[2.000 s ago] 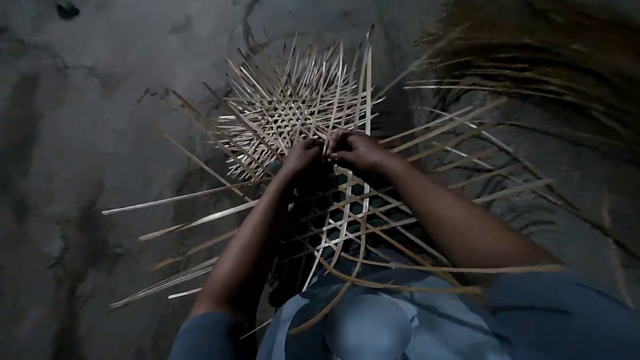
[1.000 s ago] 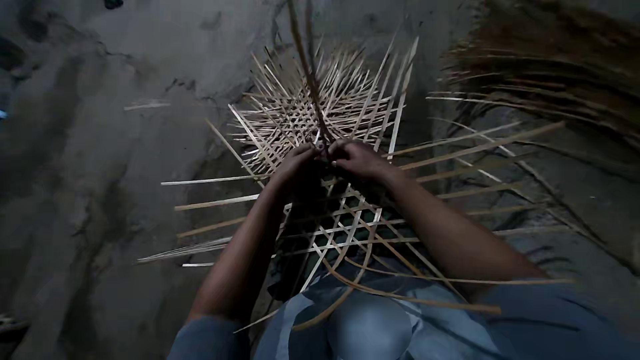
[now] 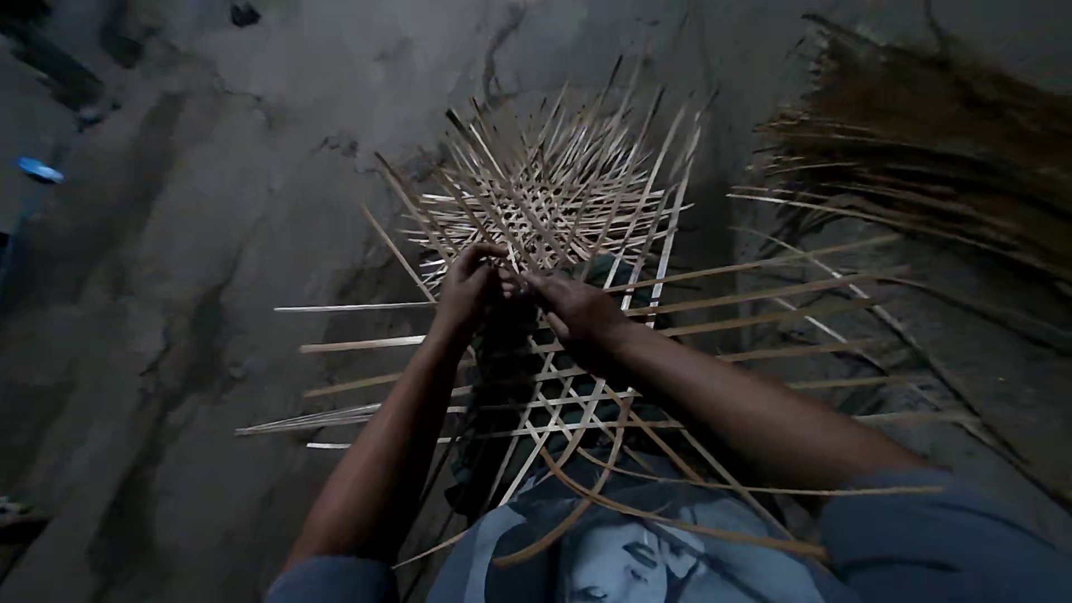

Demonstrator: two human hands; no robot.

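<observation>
An open lattice of woven cane or bamboo strips [image 3: 557,402] lies over my lap, its long loose ends sticking out to both sides. At its far edge my left hand [image 3: 476,280] has bent fingers around strips. Close beside it, my right hand [image 3: 578,306] has its thumb and fingers at the same crossing, pinching a strip. The exact grip is dim and partly hidden by the fingers. Just beyond my hands lies a denser woven piece [image 3: 544,201] with many spiky strip ends. Several curved strips [image 3: 670,519] reach across my shirt.
A large bundle of thin brown strips [image 3: 921,167] lies on the floor at the upper right. Loose strips [image 3: 879,314] are on the floor at the right. A small dark lump [image 3: 244,14] and a small blue object [image 3: 40,171] are at the upper left.
The strips that stood upright above my hands one second ago now lean away across the woven work. My left hand's fingers have shifted around the strips. Both hands stay close together.
</observation>
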